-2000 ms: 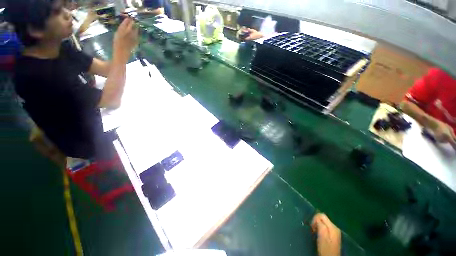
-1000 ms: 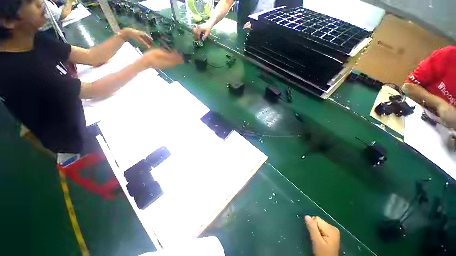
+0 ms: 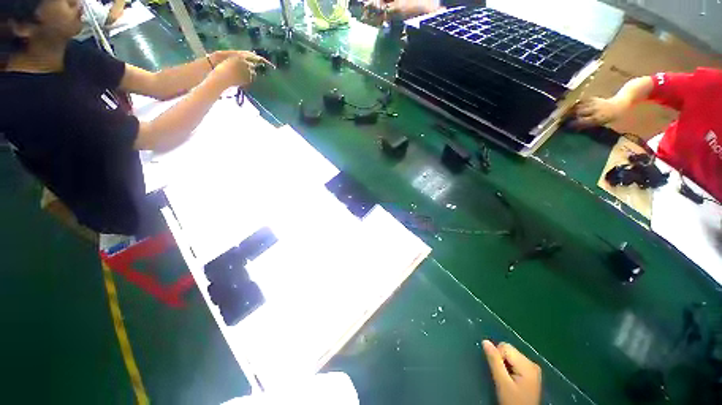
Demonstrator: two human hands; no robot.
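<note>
My right hand point(image 3: 516, 375) is at the bottom edge, right of centre, cut off by the frame. Its fingers are curled in with the thumb beside them, and nothing shows in it. My left hand is not in view. A white rounded shape point(image 3: 317, 391), perhaps cloth, is cut off at the bottom edge; I cannot tell what it is. A white board point(image 3: 348, 277) lies left of my hand. Black covers point(image 3: 235, 294) lie in a small group near its left edge, and more black covers point(image 3: 351, 194) lie at its far right edge.
The green conveyor point(image 3: 507, 277) runs diagonally past my hand, carrying black adapters point(image 3: 628, 263) with cords. Tall stacked black trays point(image 3: 483, 83) stand across it. A person in black point(image 3: 71, 150) works at left; a person in red point(image 3: 693, 119) is at right, by adapters on a tan sheet.
Adapters on the conveyor have shifted. The person in black has drawn the hands together over the board's far end. The person in red now reaches toward the tray stack. My right hand has barely moved.
</note>
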